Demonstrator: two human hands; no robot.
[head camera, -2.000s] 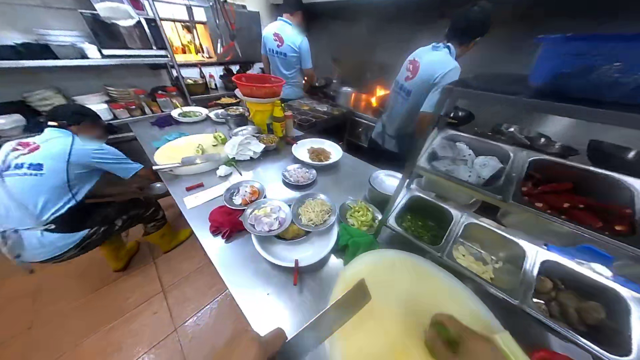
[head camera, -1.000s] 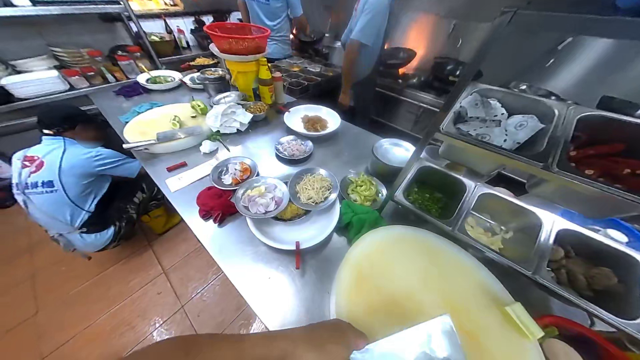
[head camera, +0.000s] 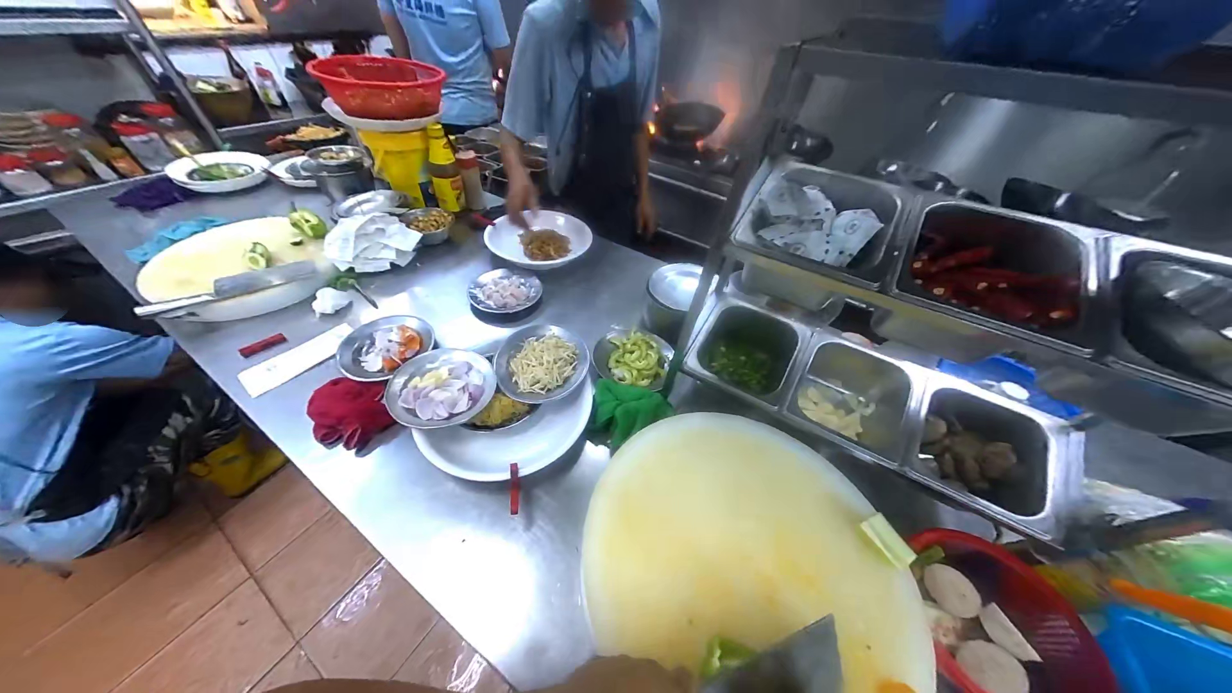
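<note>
At the bottom edge my left hand (head camera: 616, 674) shows only in part, with the broad blade of a cleaver (head camera: 784, 659) just to its right. The grip is cut off by the frame. A piece of green vegetable (head camera: 724, 654) lies between hand and blade, on the round yellowish cutting board (head camera: 731, 520). My right hand is out of view. A pale green stalk piece (head camera: 887, 541) rests at the board's right rim. Left of the board are a green cloth (head camera: 628, 412), a white plate (head camera: 510, 448) and metal bowls of sliced onion (head camera: 441, 390) and pale shreds (head camera: 544, 366).
Metal ingredient trays (head camera: 852, 433) stand on a rack at the right, above a red basket (head camera: 1049, 616) of sliced vegetables. A second board (head camera: 173, 279) with a cleaver is farther back. One worker crouches at the left; another reaches to a white plate (head camera: 577, 226). A wok burner flames behind.
My right hand, on a green piece two seconds ago, is out of view. The worker by the stove has turned to the table and reaches to the plate. The view has shifted.
</note>
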